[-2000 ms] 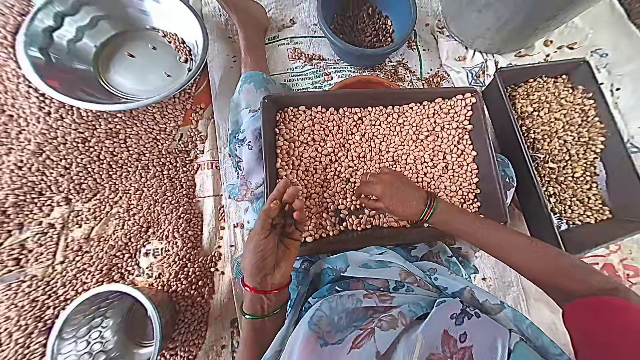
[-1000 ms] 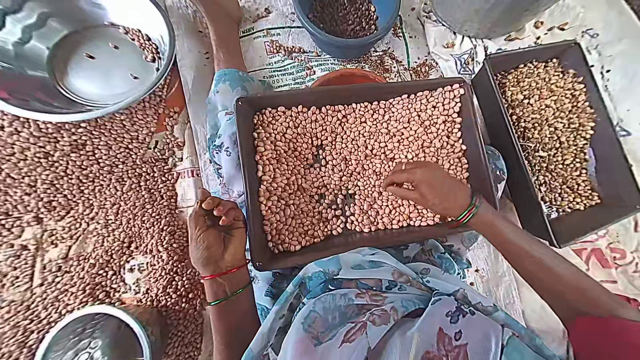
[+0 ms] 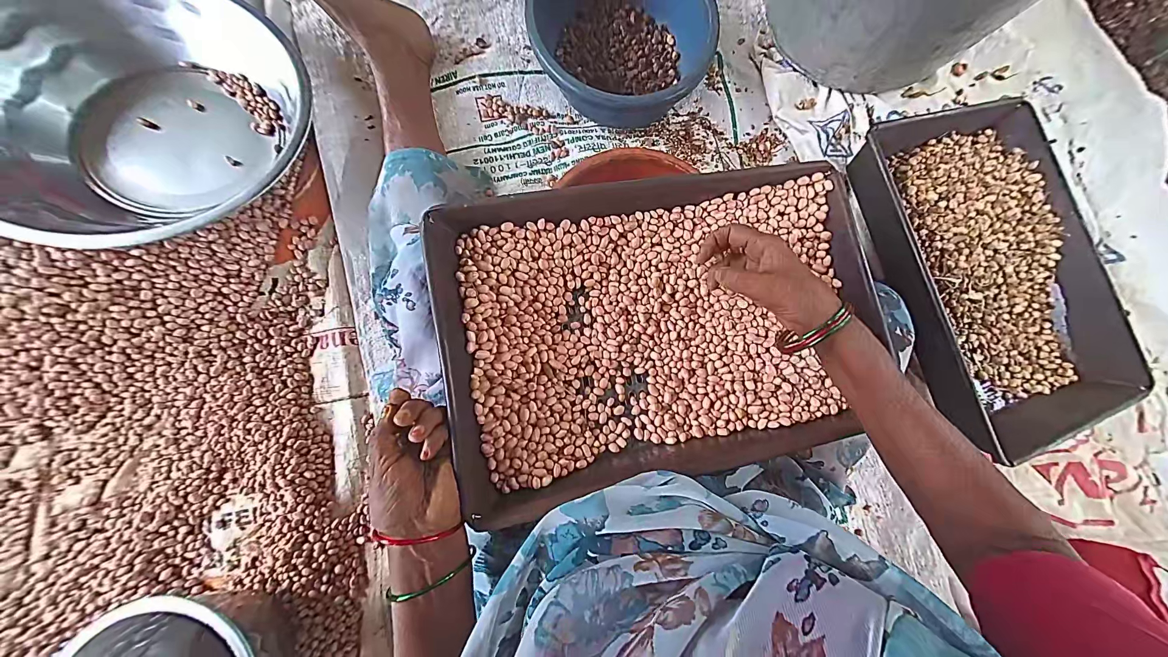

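Note:
A dark rectangular tray [image 3: 639, 447] full of pale pinkish nuts or beans [image 3: 675, 319] rests across my lap, its dark bottom showing in small gaps at left and centre. Over the upper right part of the nuts hovers my right hand [image 3: 762, 274], fingers curled with thumb and index finger near each other; whether something small is between them cannot be told. My left hand [image 3: 415, 456] is beside the tray's lower left edge, palm up with curled fingers; its grip on anything is unclear.
Brown nuts [image 3: 164, 365] cover the sheet at left, between a steel basin [image 3: 301, 119] and a metal vessel [image 3: 155, 630]. A blue bowl [image 3: 620, 105], a reddish bowl [image 3: 625, 164] and a grey container [image 3: 876, 36] stand beyond. A second dark tray [image 3: 1086, 411] holds yellowish-brown pieces.
My left hand has gone from over the tray to beside its left edge. My right hand has moved up and right over the nuts. Dark gaps have appeared among them.

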